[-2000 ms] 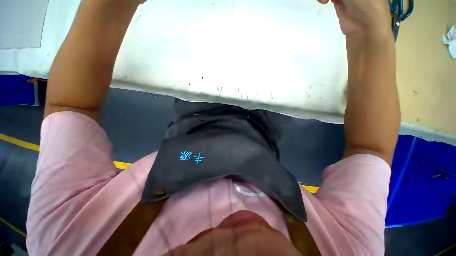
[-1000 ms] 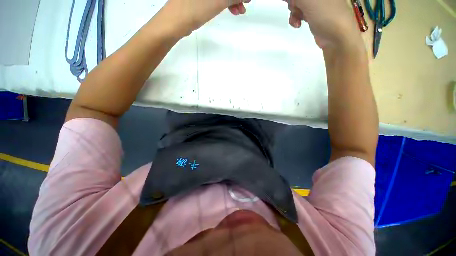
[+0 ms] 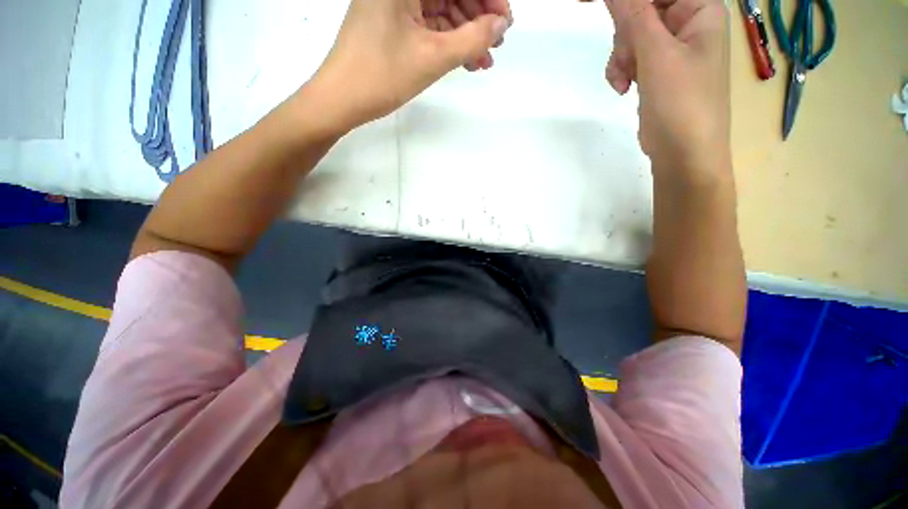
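My left hand (image 3: 423,50) is over the white-covered table near the top edge of the head view. Its fingers are curled, with the thumb tip near the index finger. My right hand (image 3: 672,50) is to the right, partly cut off by the top edge, with its lower fingers bent. The hands are apart. No thread or tool can be made out in either hand, and anything very fine between the fingertips is too small to tell.
Looped grey-blue strips (image 3: 159,119) lie on the white table cover (image 3: 508,149) at left, beyond my forearm. A red-handled cutter (image 3: 759,45) and green-handled scissors (image 3: 796,65) lie on the tan board (image 3: 787,209) at right. A white scrap (image 3: 901,104) is at the right edge.
Both hands have come lower into view since the earlier frames, showing more of the fingers. The strips and red-handled cutter, not visible two seconds ago, now show.
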